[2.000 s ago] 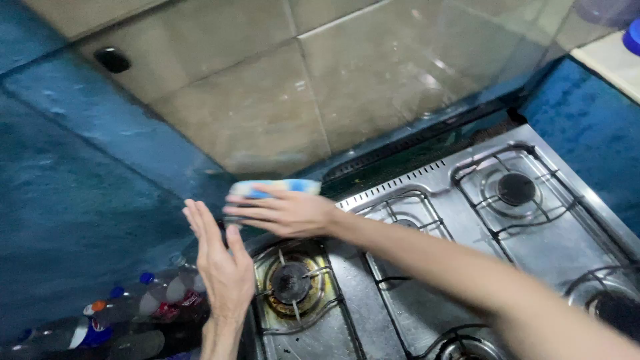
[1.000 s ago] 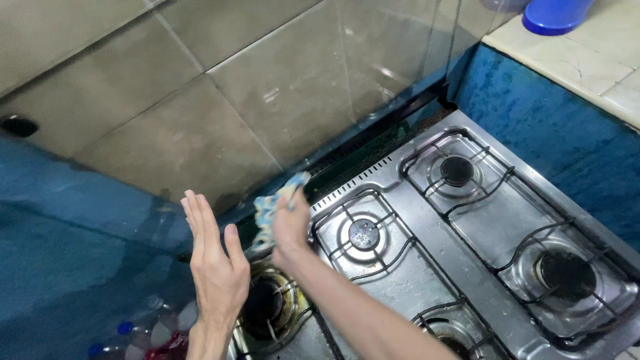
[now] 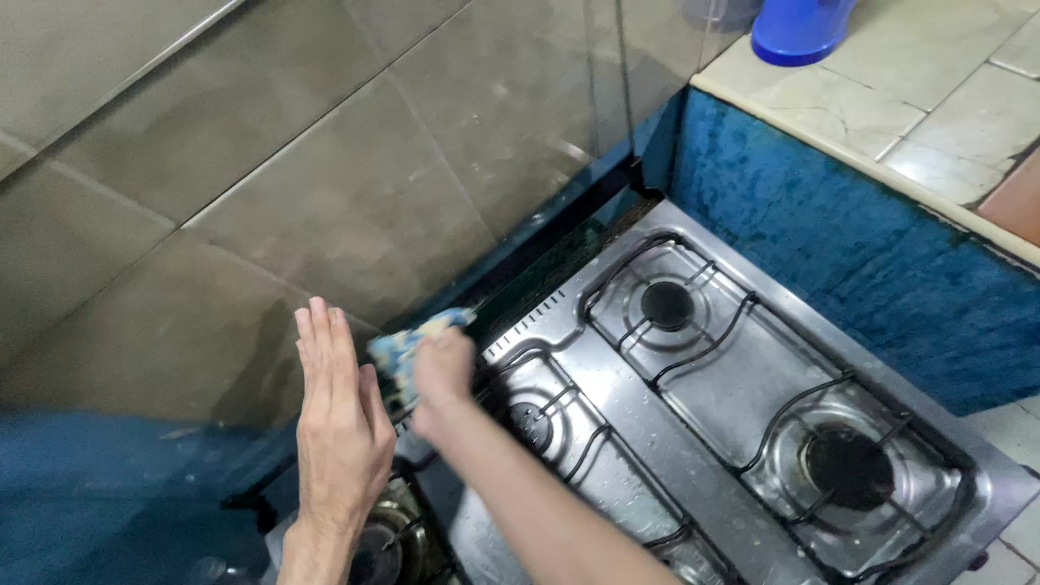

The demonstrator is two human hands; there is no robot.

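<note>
My right hand (image 3: 443, 370) is closed around a blue and cream cloth (image 3: 406, 349), blurred by motion, at the rear edge of a stainless steel gas stove (image 3: 601, 374). My left hand (image 3: 341, 422) is upright to the left of it, fingers extended, palm toward the cloth and holding nothing. It seems to rest near or against a glass panel, possibly the stove's raised lid, in front of the tiled wall (image 3: 325, 219); contact cannot be told. Below my left hand a stained burner (image 3: 378, 552) is partly hidden. Water drops lie on the steel between the burners.
Wire pan supports (image 3: 707, 357) cover the stove's burners (image 3: 849, 467). A blue-painted side wall (image 3: 796, 219) borders the stove on the right, topped by a tiled counter (image 3: 894, 106) with a blue plastic container (image 3: 800, 32). A dark gap (image 3: 561, 252) runs behind the stove.
The right hand, flat over the cloth two seconds ago, now has its fingers closed around it. The left hand stays raised beside it. The view has shifted toward the right side of the stove.
</note>
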